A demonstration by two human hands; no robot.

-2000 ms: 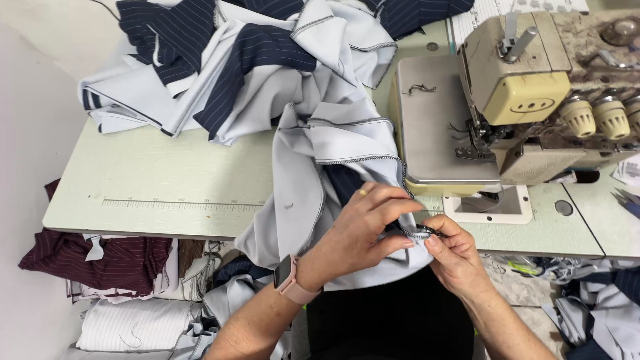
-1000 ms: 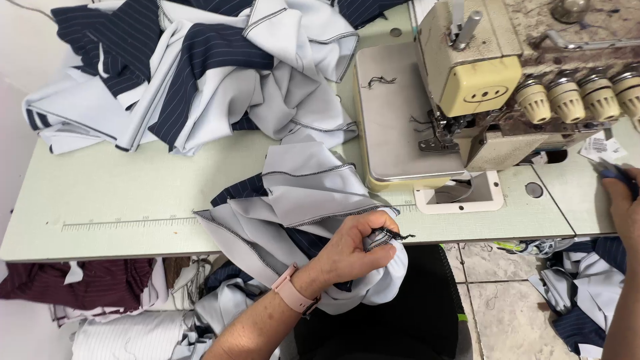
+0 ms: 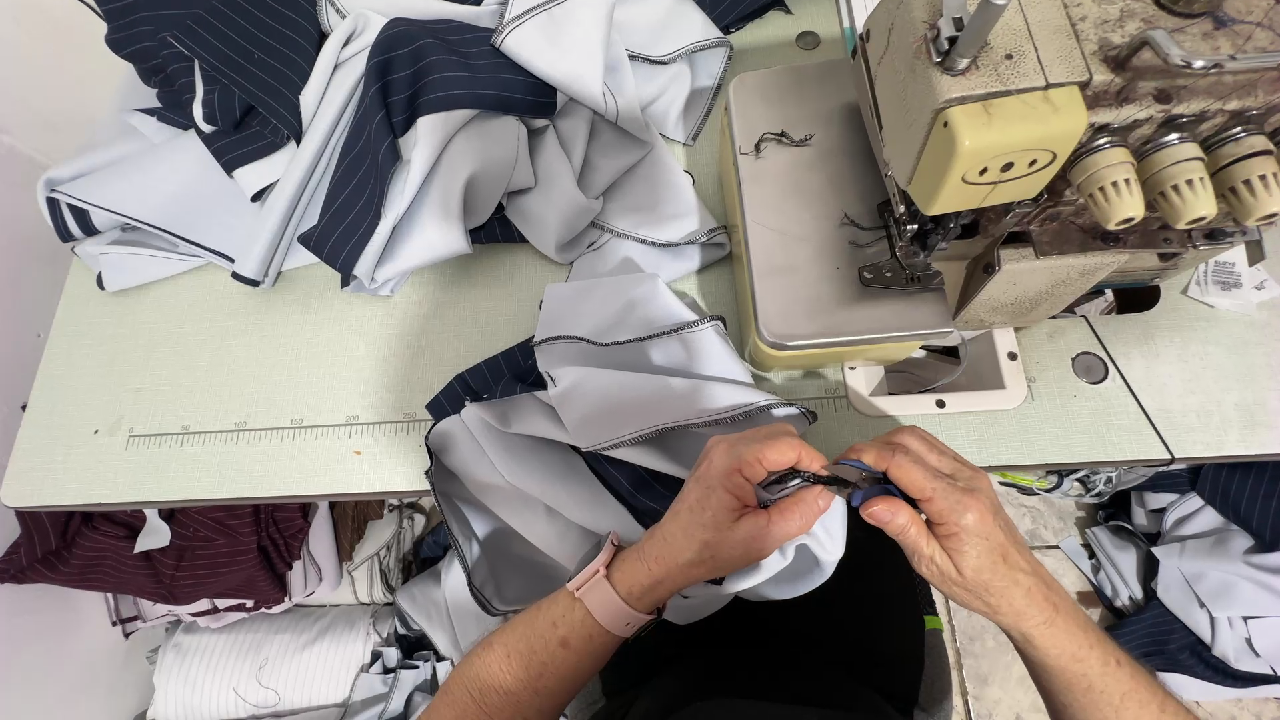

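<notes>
My left hand (image 3: 745, 500), with a pink watch band on the wrist, pinches a dark overlocked seam end of a light grey and navy pinstriped garment (image 3: 650, 390). The garment hangs over the table's front edge. Facing it, my right hand (image 3: 935, 515) holds small blue-handled thread snips (image 3: 860, 483), whose blades touch the dark thread at my left fingertips. Beyond both hands stands an overlock sewing machine (image 3: 1000, 150), its metal work plate (image 3: 820, 200) carrying a few thread scraps.
More grey and navy pinstriped pieces (image 3: 430, 130) are heaped at the back left of the sewing table (image 3: 250, 350). Below its edge lie maroon cloth (image 3: 180, 550) and a white striped bundle (image 3: 260, 655). Other cut pieces (image 3: 1210, 580) lie low at the right, and labels (image 3: 1230, 280) rest beside the machine.
My right hand, at the far right with a dark tool a second ago, has come back beside my left hand with the snips. My left hand keeps its hold on the garment.
</notes>
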